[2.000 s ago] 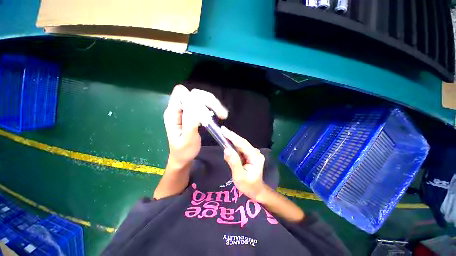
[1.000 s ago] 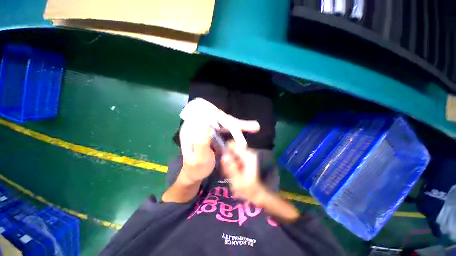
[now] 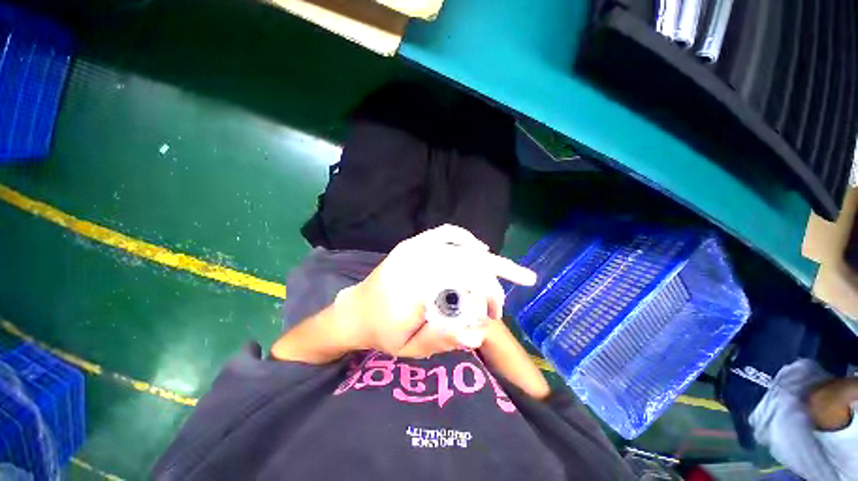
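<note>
A tube [image 3: 452, 302] is seen end-on, its round dark opening facing up, held in front of my chest. My left hand [image 3: 405, 291] is closed around it. My right hand [image 3: 494, 305] is close against the left one, mostly behind it, with one finger sticking out to the right; its grip is hidden. Both hands are overexposed, so finger detail is lost. No white end piece can be made out. Several silver tubes [image 3: 691, 26] lie in the black slotted tray [image 3: 753, 113] at the upper right.
The teal bench edge [image 3: 564, 122] runs across the top right, with cardboard [image 3: 357, 21] at its left. A film-wrapped blue crate [image 3: 640, 329] stands at the right. Blue crates [image 3: 33, 85] stand on the floor at left. A coworker's sleeve and arm [image 3: 800, 418] are at the lower right.
The tube has turned from slanting side-on to end-on towards me. My hands have come together and lower, nearer my chest. The view has rotated, and the coworker's arm shows more.
</note>
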